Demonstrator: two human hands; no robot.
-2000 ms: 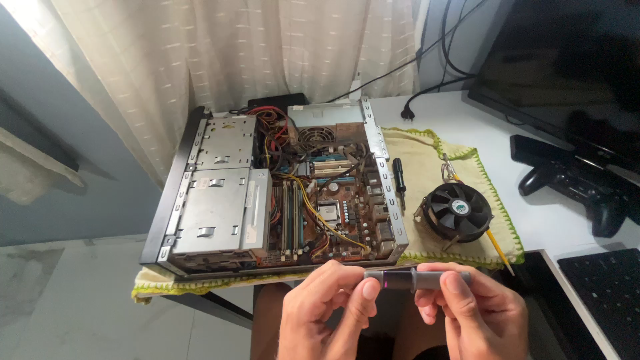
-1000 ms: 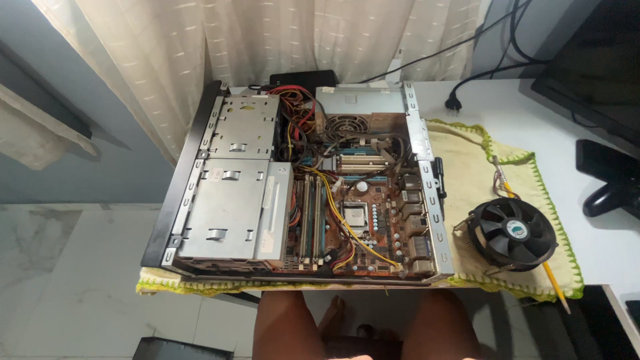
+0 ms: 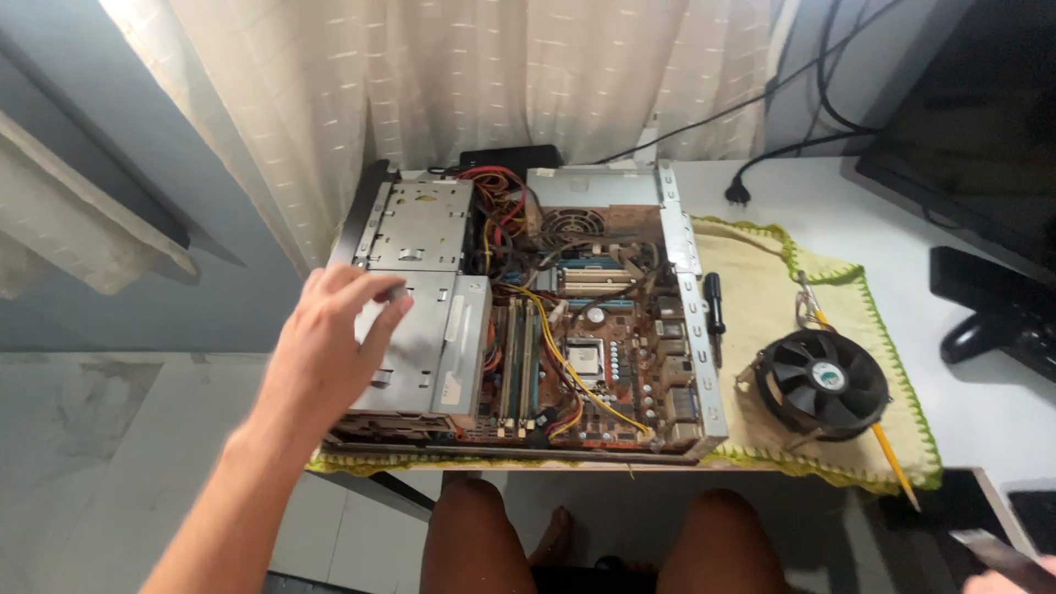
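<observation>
The opened desktop computer case (image 3: 528, 450) lies on its side, its motherboard (image 3: 610, 412) exposed. Above its metal drive bay cover (image 3: 404, 330) is my left hand (image 3: 334, 338), holding a small grey piece, perhaps a cap, between thumb and fingertips. My right hand (image 3: 1011, 576) is mostly cut off at the bottom right corner, its fingers around a dark, slim object (image 3: 1002, 557) with a lighter tip. The bare processor (image 3: 586, 360) sits in its socket. A black CPU cooler fan (image 3: 827, 378) rests on the cloth right of the case.
A black screwdriver (image 3: 714, 305) lies along the case's right side. A yellow pencil (image 3: 895, 466) runs under the cooler on the cream cloth (image 3: 742, 247). A power plug (image 3: 737, 191) lies behind; a game controller (image 3: 978, 330) and a monitor (image 3: 965, 124) stand right.
Two seconds ago both hands held a grey, pen-like object together at the front; one second ago neither was in view. Now my left hand is over the drive bay and my right at the lower right.
</observation>
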